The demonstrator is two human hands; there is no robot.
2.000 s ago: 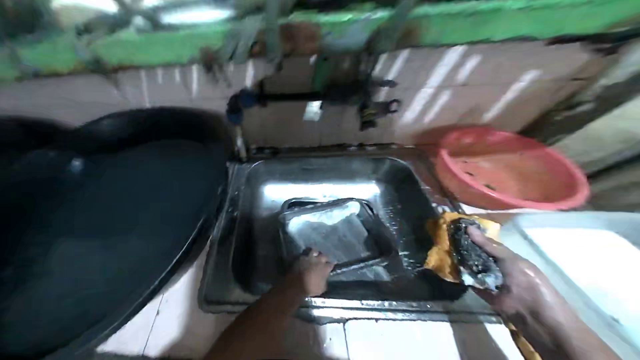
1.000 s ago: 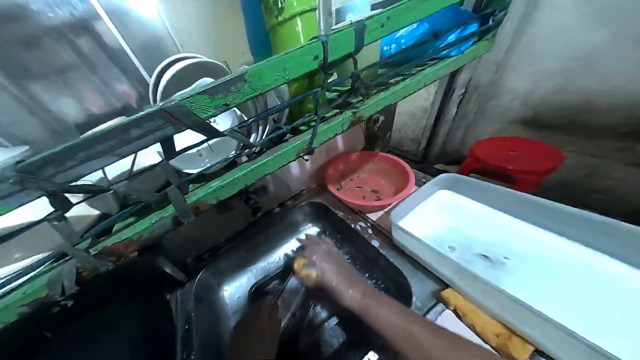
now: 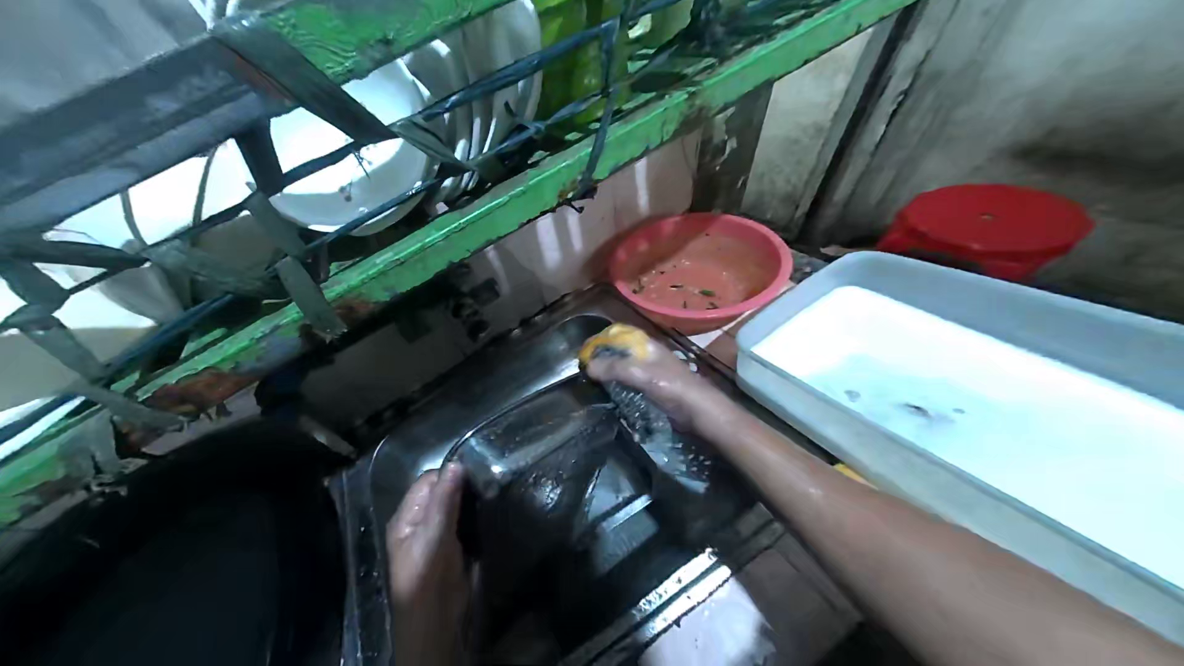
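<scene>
A rectangular metal tray (image 3: 546, 435) stands tilted up in the stainless steel sink (image 3: 379, 462), wet and dark. My left hand (image 3: 427, 518) grips its left edge, thumb along the rim. In my right hand (image 3: 652, 370) is a yellow sponge (image 3: 618, 344), held near the tray's upper right corner. Suds and a dark grey mesh-like scourer or foam show just below that hand; which it is, I cannot tell.
A large black pan (image 3: 185, 555) lies left of the sink. Behind stand a pink basin (image 3: 703, 268) with green scraps and a red stool (image 3: 994, 222). At right is a long pale tub (image 3: 925, 416). A green rack (image 3: 555, 176) holds plates (image 3: 356, 157).
The tray, flat in the sink two seconds ago, is now tilted up. My right hand has moved from the sink's right edge to over the tray. The view has swung right.
</scene>
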